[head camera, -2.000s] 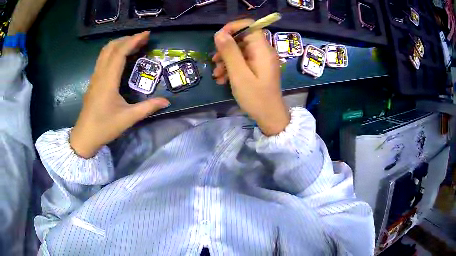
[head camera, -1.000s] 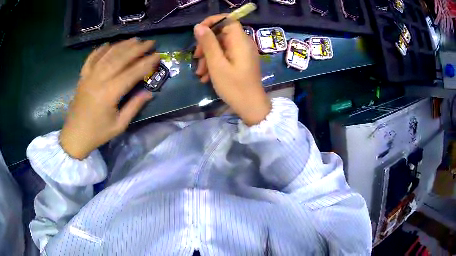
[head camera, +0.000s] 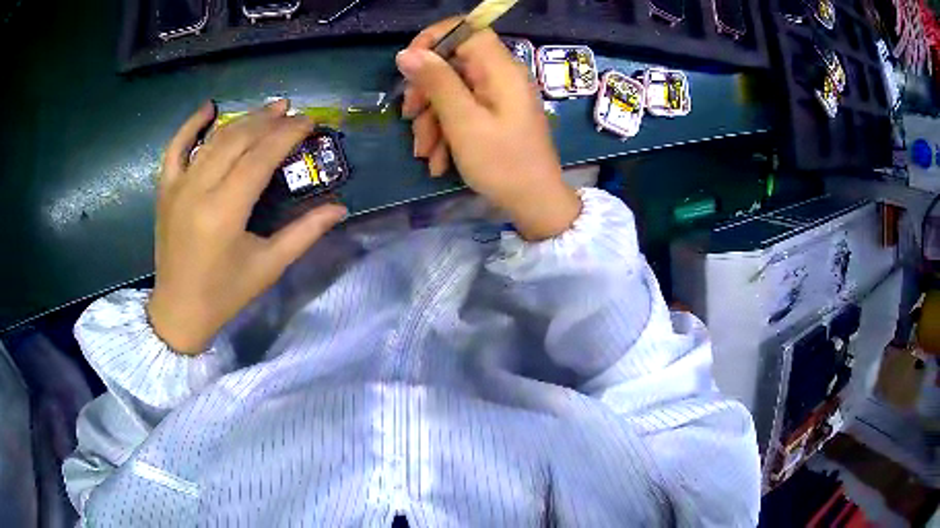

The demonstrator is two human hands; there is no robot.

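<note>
My left hand (head camera: pixel 222 222) is over the bench at the left, palm down. Its fingers and thumb are spread around a black-rimmed watch case (head camera: pixel 317 167), open side up with white and yellow insides. The fingertips cover its upper left; I see no clear grip. Something pale-rimmed shows only slightly behind the left fingers. My right hand (head camera: pixel 490 129) holds tweezers (head camera: pixel 454 39) like a pen, cream handle end up, tips pointing down left near a shiny strip (head camera: pixel 368 101) on the mat. Several pink-rimmed open cases (head camera: pixel 566 72) lie right of my right hand.
A black foam tray (head camera: pixel 412 41) with dark watch screens runs along the far side. Another black tray (head camera: pixel 830 129) holding parts is at the right. A white-grey machine (head camera: pixel 737 299) stands at the lower right. The green bench's front edge runs just before my smock.
My left hand moved over the two left cases and now leaves the black-rimmed one more visible; the pale-rimmed one is mostly hidden. The right hand moved slightly left, still holding tweezers. The view shifted.
</note>
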